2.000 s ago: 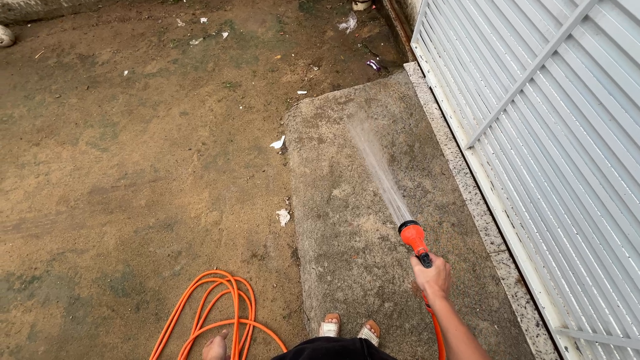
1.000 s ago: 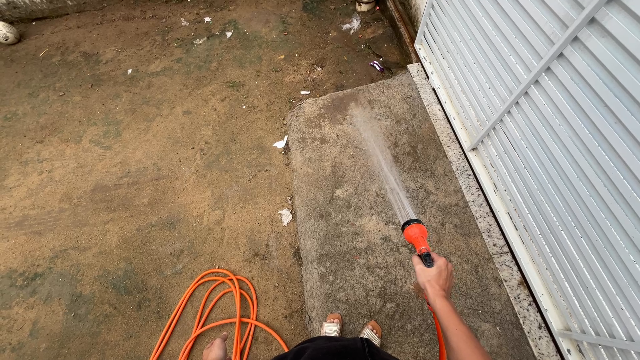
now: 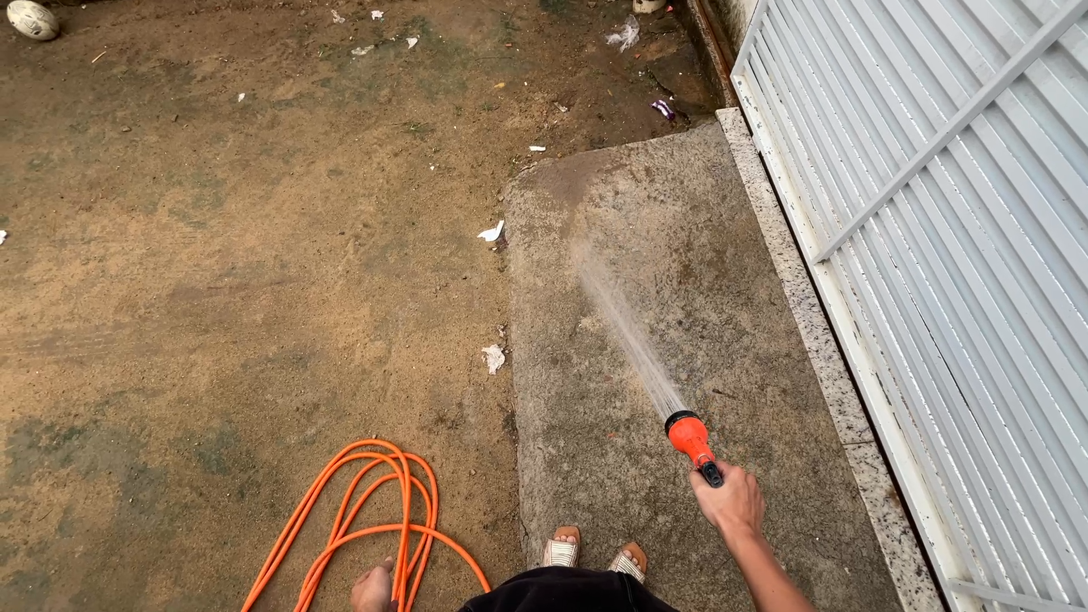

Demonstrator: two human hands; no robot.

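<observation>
My right hand [image 3: 733, 500] grips an orange and black hose spray nozzle [image 3: 688, 435] at the lower right. A fan of water [image 3: 625, 323] leaves it up and to the left and lands on the concrete slab [image 3: 663, 204]. At the bottom edge, my left hand [image 3: 373, 588] is beside loops of orange garden hose [image 3: 348, 489]; its fingers are mostly hidden, and whether it holds the hose cannot be made out.
A white slatted metal gate [image 3: 952, 212] and a speckled stone sill [image 3: 803, 289] border the slab on the right. Packed dirt [image 3: 255, 297] with scraps of litter [image 3: 493, 359] lies left. A whitish ball [image 3: 32, 19] sits top left. My sandalled feet [image 3: 561, 548] stand on the slab.
The spray has swung somewhat to the left across the slab. My right hand keeps its hold on the nozzle throughout.
</observation>
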